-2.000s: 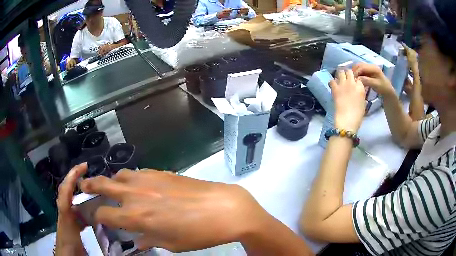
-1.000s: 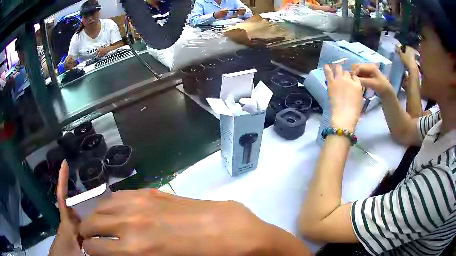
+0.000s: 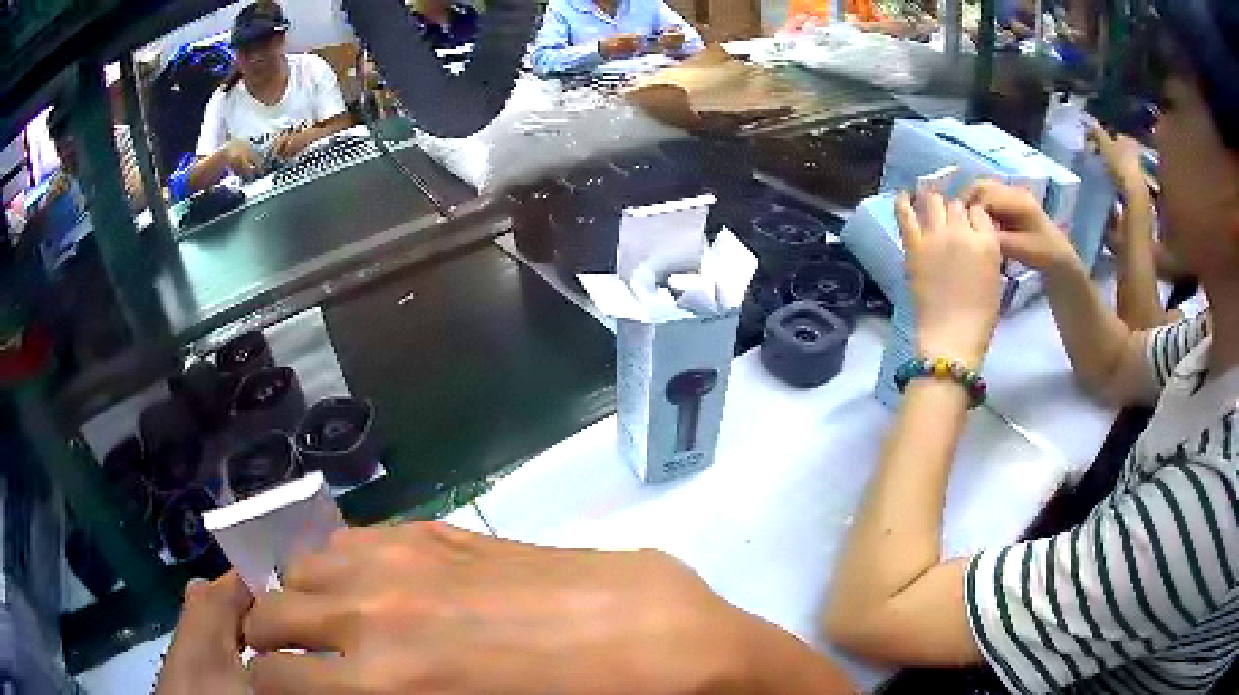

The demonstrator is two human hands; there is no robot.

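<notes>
A retail box (image 3: 279,532) is at the lower left with one white end flap standing up; its lower part is hidden by my hands. My right hand (image 3: 503,611) lies across the front of it, fingers curled at the flap. My left hand (image 3: 204,638) is on its left side, mostly cut off by the lower edge. A second retail box (image 3: 675,394) stands upright on the white bench, flaps open, with white crinkled material in its mouth.
Black round housings stand beyond the bench (image 3: 336,428) and beside the upright box (image 3: 804,342). A person in a striped shirt (image 3: 1107,597) works at my right with pale blue boxes (image 3: 938,163). A green conveyor (image 3: 449,340) lies ahead. A green post (image 3: 116,543) stands at left.
The flap of the box in my hands now stands higher and more upright. My left index finger, raised before, is lowered. The upright box stays in place.
</notes>
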